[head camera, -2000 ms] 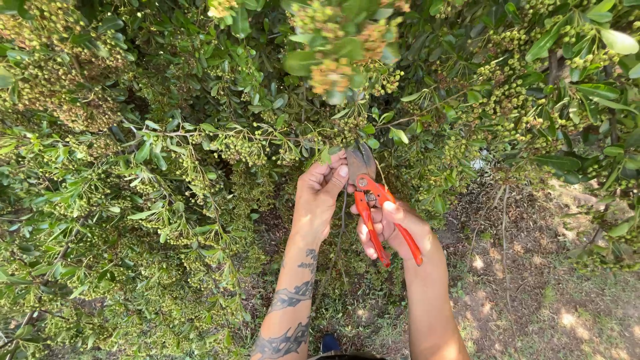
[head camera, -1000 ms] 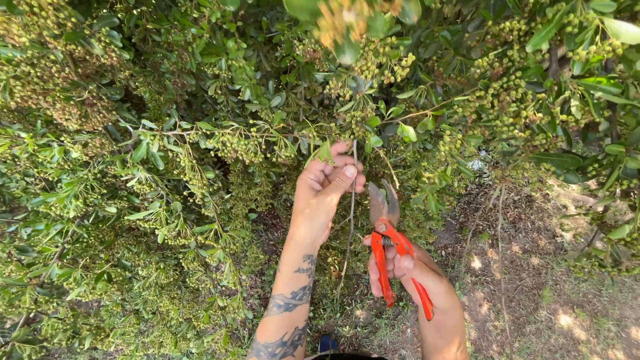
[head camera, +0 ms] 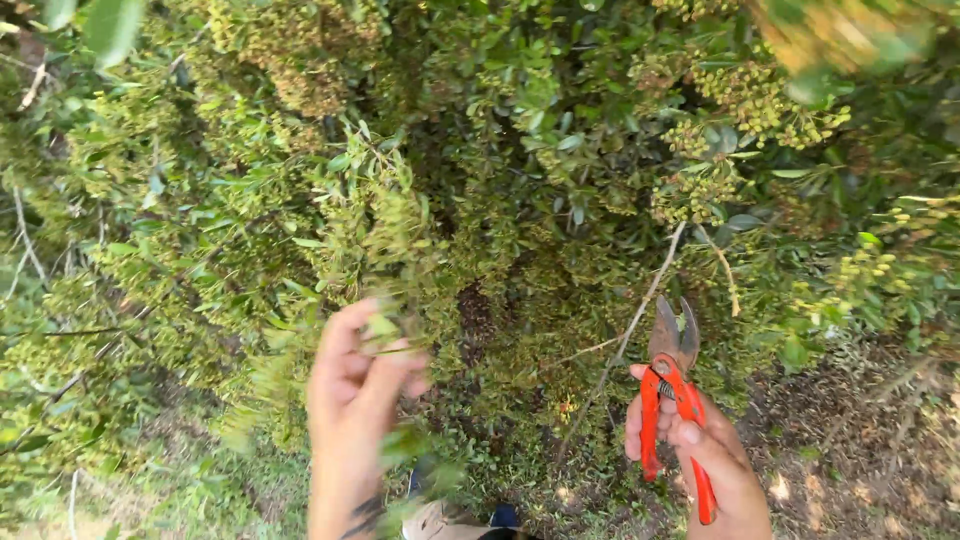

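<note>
My right hand [head camera: 712, 450] holds a pair of pruning shears [head camera: 675, 382] with red handles, their blades apart and pointing up. Just left of the shears a thin bare stem [head camera: 637, 311] slants down from the shrub. My left hand [head camera: 367, 367], blurred by motion, has its fingers curled around a leafy sprig [head camera: 397, 232] bearing small green berry clusters. Some blurred leaves lie below that hand, by the wrist. Exactly where the sprig runs between the fingers is hidden.
A dense shrub [head camera: 495, 165] with berry clusters fills most of the view. Bare twigs [head camera: 26, 232] show at the left. Dry, littered ground [head camera: 847, 457] lies at the lower right, grass at the lower left. Part of a shoe [head camera: 504, 516] shows at the bottom.
My left hand has moved left, away from the bare stem it held one second ago, and now has a leafy sprig. The shears remain in my right hand. The view has shifted.
</note>
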